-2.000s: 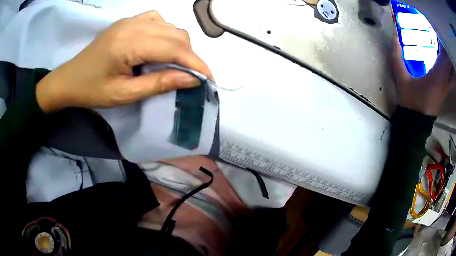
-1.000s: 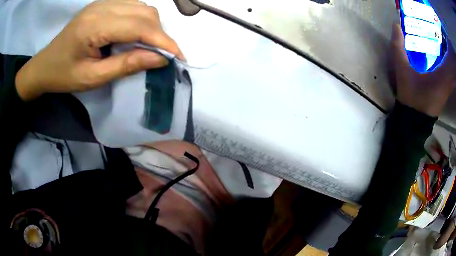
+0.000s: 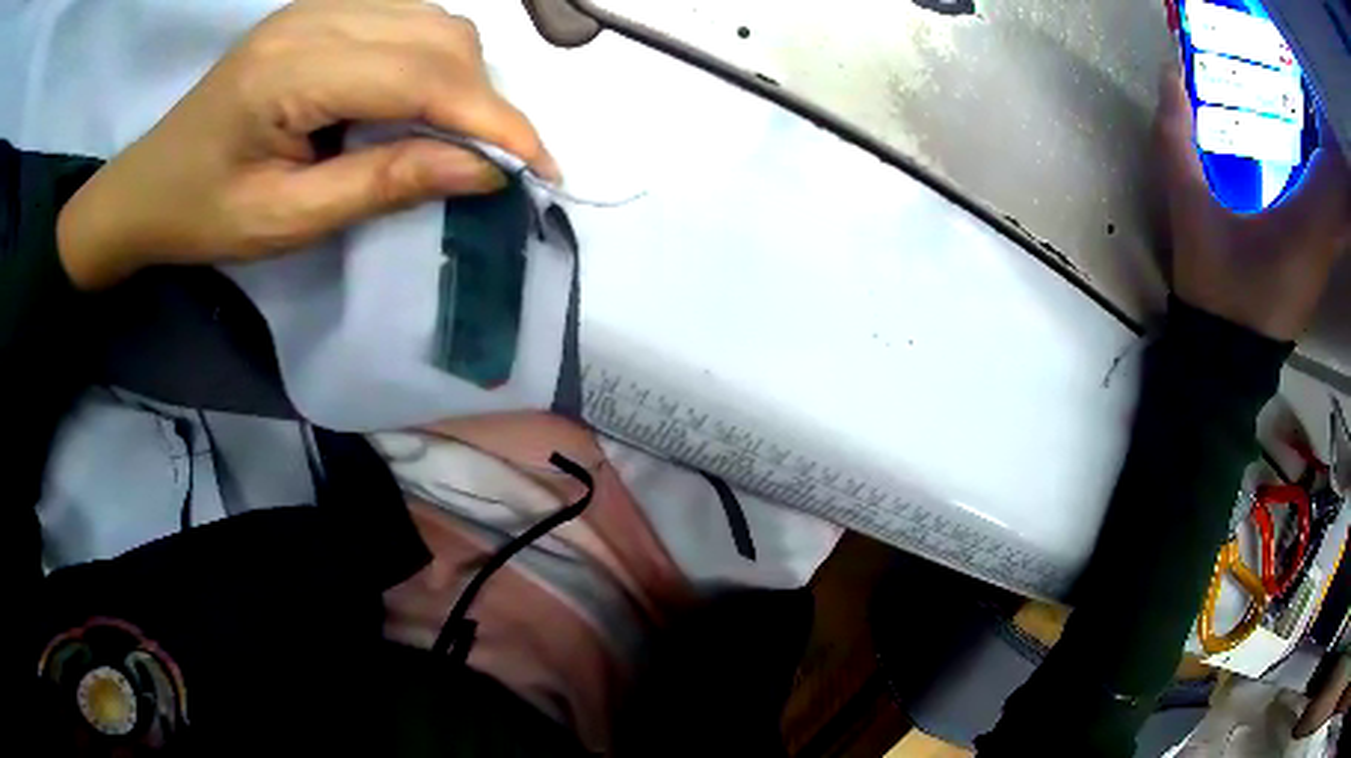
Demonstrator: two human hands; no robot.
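My left hand pinches the top edge of a pale panel between thumb and fingers, at the upper left over the table. A dark green strip lies on the pale panel just below the fingertips. A dark grey edge shows along the panel's right side, and a loose thread sticks out at its top corner. My right hand, dim at the upper right, holds a smartphone with a lit blue-white screen. Its fingers are partly dark and hard to see.
The white table has a ruler scale along its front edge. The cream machine bed lies behind it. Scissors with red and orange loops lie at the lower right. Patterned pinkish cloth and a dark cord are over the lap.
The view has shifted, so the left hand and panel sit further left and higher than in the oldest frame. Both hands keep their holds. The phone's screen content looks different from the oldest frame.
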